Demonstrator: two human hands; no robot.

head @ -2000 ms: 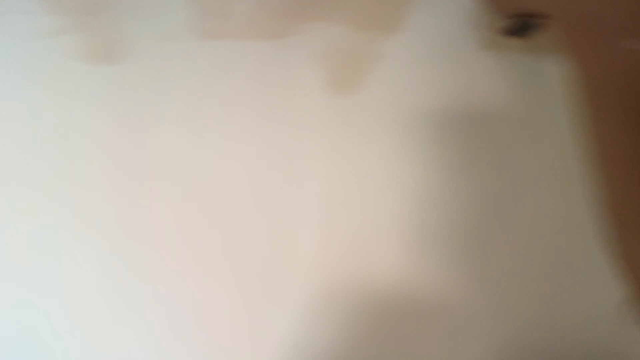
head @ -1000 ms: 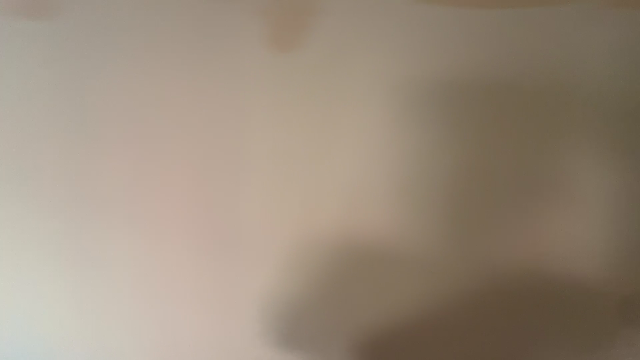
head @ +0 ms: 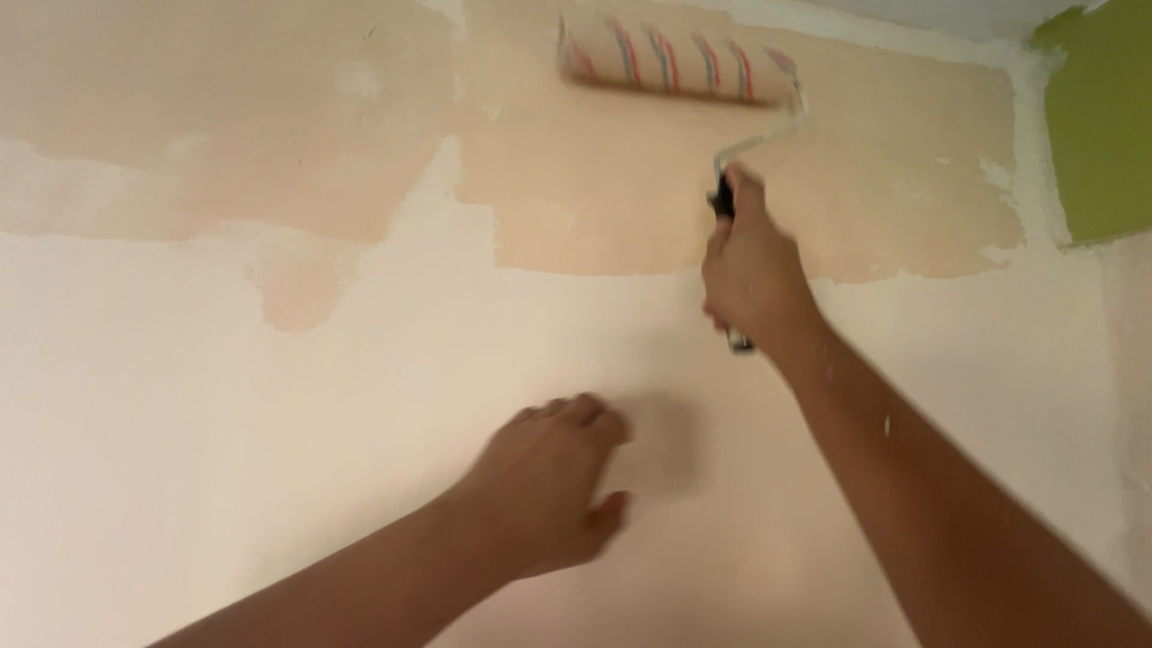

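Note:
A paint roller with a striped sleeve [head: 679, 65] lies level across the beige upper part of the wall [head: 594, 189]. My right hand [head: 751, 261] is closed around its dark handle, whose end shows below the palm; the bent wire frame rises from the fist to the right end of the sleeve. Lower and to the left, my left hand [head: 558, 477] is in front of the pale, whitish wall [head: 405, 405], holding nothing, with the thumb apart from the curled fingers. Whether it touches the wall I cannot tell.
A green painted patch [head: 1102, 126] is at the upper right, beyond a whitish strip along the corner [head: 1035, 162]. Part of the ceiling [head: 936, 18] shows at the top. Another beige area [head: 297, 117] with ragged edges spans the upper left.
The view has shifted a lot from the blurred, close wall. Both hands and the roller now show plainly; one second ago neither could be made out.

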